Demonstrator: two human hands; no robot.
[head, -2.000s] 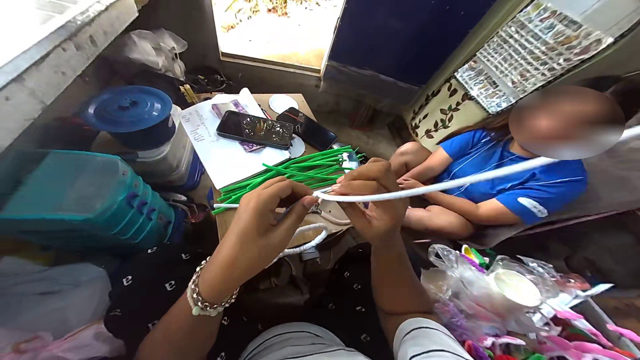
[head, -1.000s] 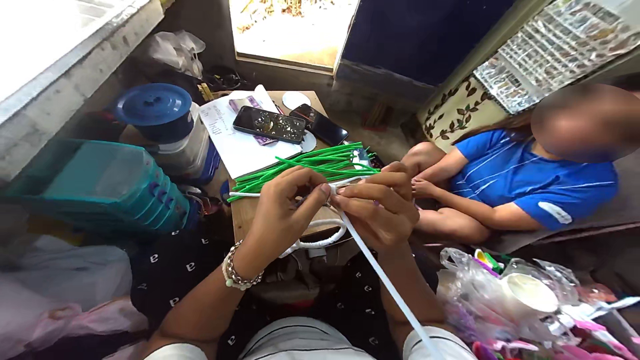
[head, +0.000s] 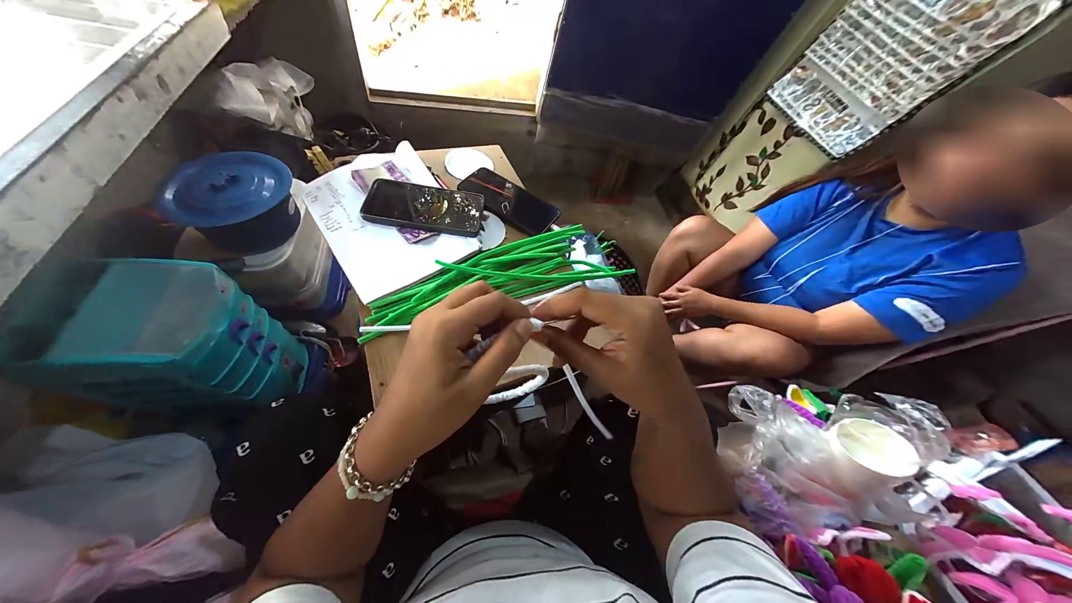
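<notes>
Between the fingertips of my left hand [head: 456,368] and my right hand [head: 624,343] is a white strip [head: 588,406], wound into a small white bit where the fingertips meet. Its loose end hangs below my right hand. A white wrapped loop [head: 519,387] hangs just under my hands; whether it joins the strip is hidden. Just beyond my fingers, a bundle of green stems [head: 502,266] lies across a small wooden table [head: 512,172]. White stems lie by the bundle, partly behind my hands.
Phones [head: 423,207] [head: 509,201] and a written-on paper [head: 335,243] lie on the table. Teal drawers [head: 151,327] and a blue-lidded container [head: 226,188] stand left. A person in a blue shirt [head: 871,260] sits right, above plastic bags and a white cup [head: 873,456].
The white strip, stretched out to the right two seconds ago, hung down long one second ago; now only a short end hangs below my right hand. Both hands stay close together.
</notes>
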